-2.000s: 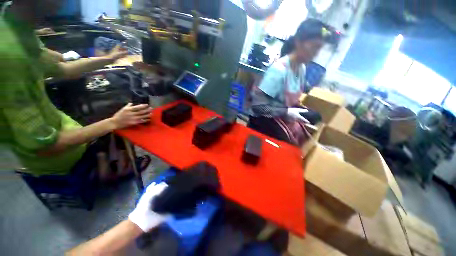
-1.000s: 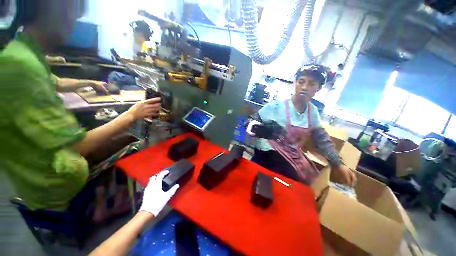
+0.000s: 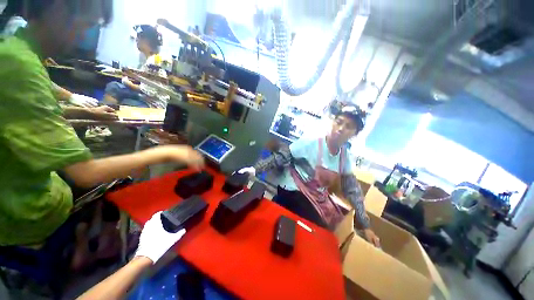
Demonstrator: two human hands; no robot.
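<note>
My left hand (image 3: 157,237), in a white glove, is on the near end of a black housing (image 3: 185,213) at the red-topped table's left front edge. Its fingers lie against the housing. Several other black housings stand on the red table (image 3: 252,258): one farther back, a larger dark group in the middle (image 3: 237,206), and one at the right (image 3: 284,235) beside a small white strip (image 3: 305,226). Another dark housing (image 3: 190,286) is on the blue plastic stool (image 3: 155,287) at the bottom edge. My right hand is not in view.
A person in green (image 3: 41,140) sits at the left, an arm reaching over the table. A person in an apron (image 3: 322,176) sits behind it, one hand at a housing, the other in an open carton (image 3: 380,266). A grey-green machine (image 3: 257,126) with a blue screen stands behind.
Two seconds ago my left hand held a housing above the blue stool; now it is at the table with one. The green-clad person's hand moved over the table, and the aproned person's hand to a housing.
</note>
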